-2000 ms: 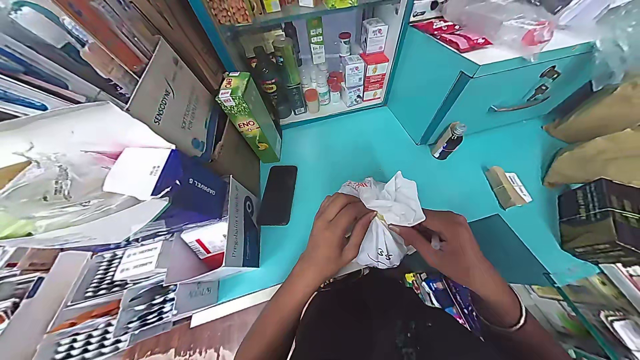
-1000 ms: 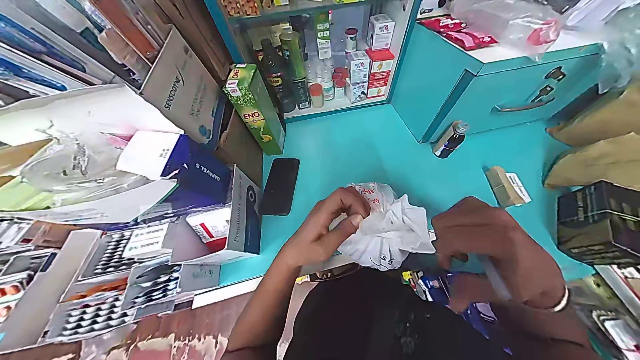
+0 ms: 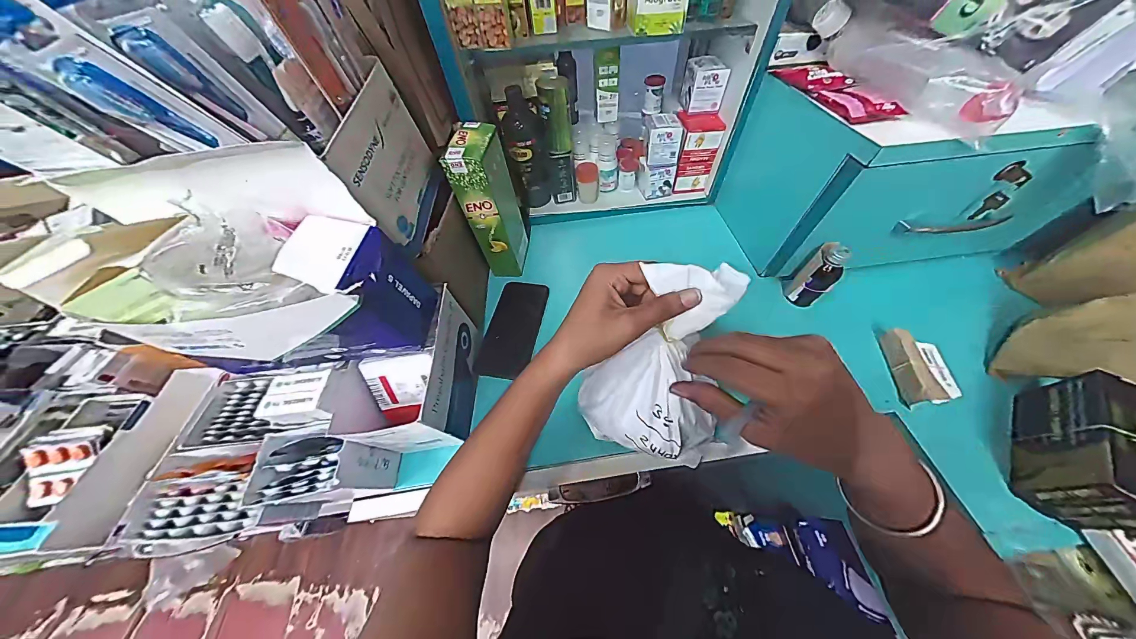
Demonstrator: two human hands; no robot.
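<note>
A white plastic bag, bunched at its neck and bearing handwriting, stands upright at the near edge of the teal counter. A thin yellowish band circles the neck. My left hand pinches the gathered top just above the band, thumb in front. On the bag's right side is my right hand, fingers bent and slightly apart, close to the bag below the neck; whether its fingertips grip the bag cannot be told. What the bag holds is hidden.
Left of the bag lie a black phone and open cartons with blister packs. A green Eno box stands by the shelf. Rightward are a small dark bottle, a torn brown carton piece and a black box.
The bag's neck, earlier bunched low between the hands, now stands up with the band visible. My right hand, apart from the bag a second ago, has come back to its right side.
</note>
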